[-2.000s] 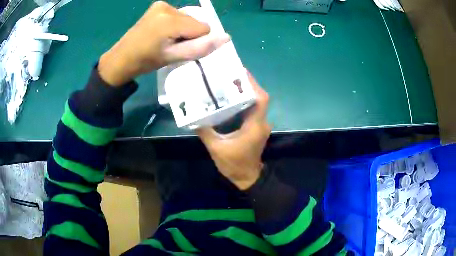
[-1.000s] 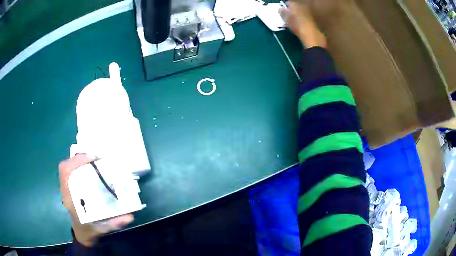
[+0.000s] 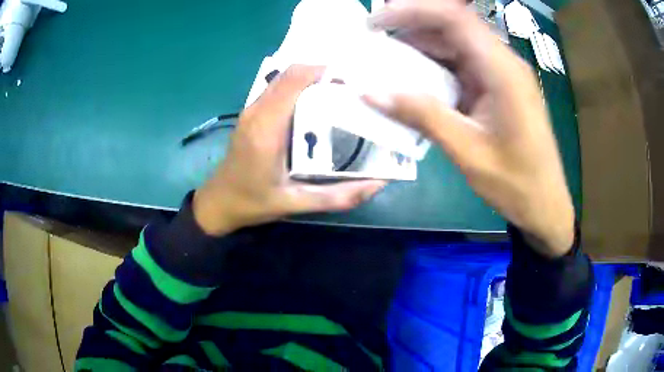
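Note:
A white security camera body (image 3: 320,36) lies over the green bench with its boxy mounting base (image 3: 309,156) towards me. The base shows a dark keyhole slot and a dark curved lead in a grey opening. My left hand (image 3: 255,160) grips the base from the left and below. My right hand (image 3: 480,116) is blurred and holds a white piece (image 3: 415,87), perhaps a cover, tilted against the base's right side. A black pigtail cable (image 3: 211,127) with a pale section sticks out to the left.
Another white unit (image 3: 14,29) lies at the bench's far left. Flat white pieces (image 3: 546,51) lie at the back right. A brown carton (image 3: 611,145) stands along the right edge. The blue bin (image 3: 437,312) is below the bench edge, with cardboard (image 3: 80,276) at lower left.
The camera has come back in front of me in my left hand. My right hand has returned from the white pieces at the back right, holding a white piece against the base.

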